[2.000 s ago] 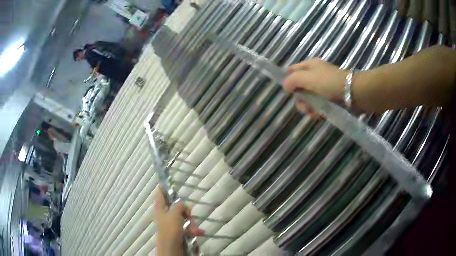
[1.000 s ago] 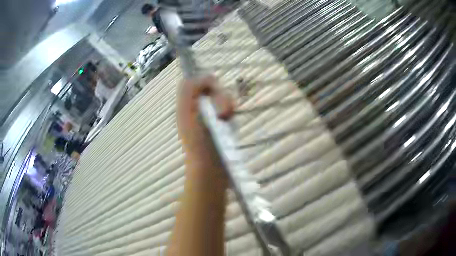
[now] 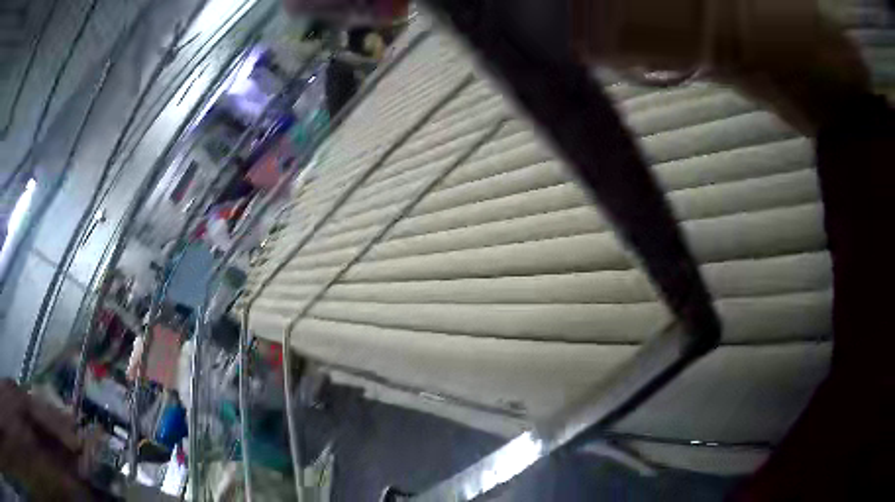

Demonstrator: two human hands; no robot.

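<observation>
A pronged metal frame (image 3: 633,201) is lifted close to the camera, above cream cloth (image 3: 550,245) lying in long rounded ridges. Its flat bar is dark above and shiny past the lower corner. Its thin bent wires hang on the left. My right hand (image 3: 726,44) is at the top right, blurred and cut off by the edge, against the frame's bar; its fingertips are hidden. A blurred brownish shape at the bottom left edge may be my left hand, but I cannot tell what it holds.
The cloth bank's near edge (image 3: 432,397) runs across the lower middle, with grey floor (image 3: 378,441) below it. Blurred coloured piles and work areas (image 3: 186,279) lie beyond the wires on the left. A ceiling light (image 3: 18,221) shows at the far left.
The view has swung left towards the cloth bank's end, and the bare tubes have left the picture. The frame has moved across with it and is now large in front, its wires on the left.
</observation>
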